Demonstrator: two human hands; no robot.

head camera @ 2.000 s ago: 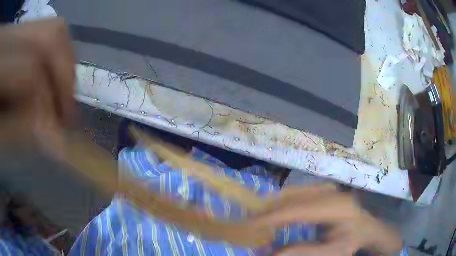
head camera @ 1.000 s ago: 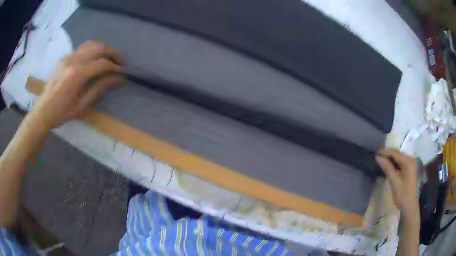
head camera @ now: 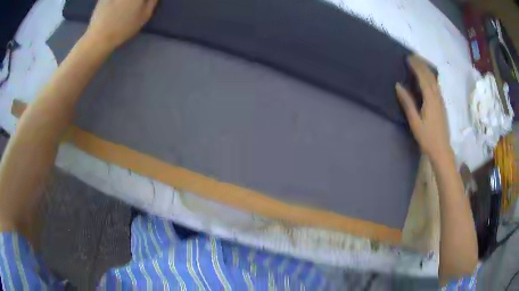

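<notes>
The tan template strip point(head camera: 227, 194) lies along the near edge of the grey cloth point(head camera: 250, 131). The stack of blackish cut pieces point(head camera: 273, 48) lies on the far side. My left hand point(head camera: 120, 21) is on the stack's left part, cut off by the top edge; its grip is unclear. My right hand point(head camera: 422, 102) is at the stack's right end, thumb and fingers apart, with dark cloth between them. No separate dark strip can be made out on the grey cloth.
At right, the iron point(head camera: 490, 199) is partly hidden by my right forearm. Beyond it are a yellow-orange bundle point(head camera: 505, 162) and white scraps point(head camera: 486, 108). The white table edge point(head camera: 131, 179) runs along the near side, with loose threads on it.
Both hands have moved away from me, from the grey cloth to the dark stack. The dark strip held between them no longer shows over the grey cloth. The template has stayed on the near edge.
</notes>
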